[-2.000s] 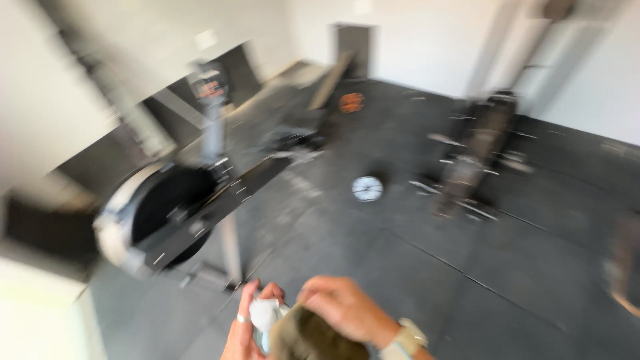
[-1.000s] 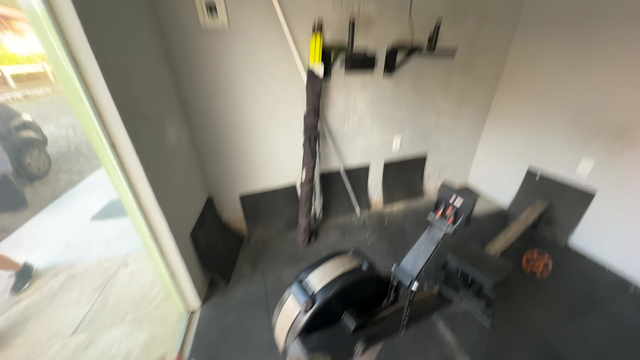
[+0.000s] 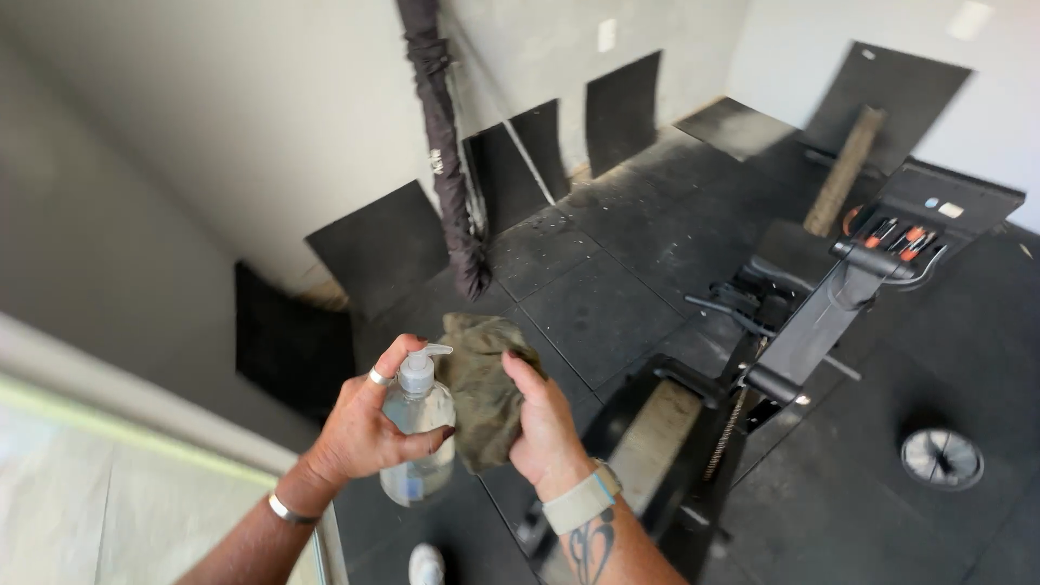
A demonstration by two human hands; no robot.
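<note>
My left hand (image 3: 370,426) is wrapped around a clear plastic pump bottle (image 3: 418,479) of clear liquid, its index finger on the white pump head. Beside it, my right hand (image 3: 543,422) grips a crumpled olive-brown cloth (image 3: 483,390), thumb on top and the other fingers hidden behind. Cloth and bottle are side by side, the cloth's left edge against or just behind the bottle.
A rowing machine (image 3: 792,337) stands to the right, with tools in the tray on its raised arm. A round white-faced object (image 3: 942,460) lies on the black mat floor. Rubber tiles (image 3: 382,244) and a dark fabric-wrapped pole (image 3: 439,146) lean on the wall.
Both hands, out of view one second ago, are in view again with the bottle and cloth. The view has swung left since two seconds ago, then tipped down.
</note>
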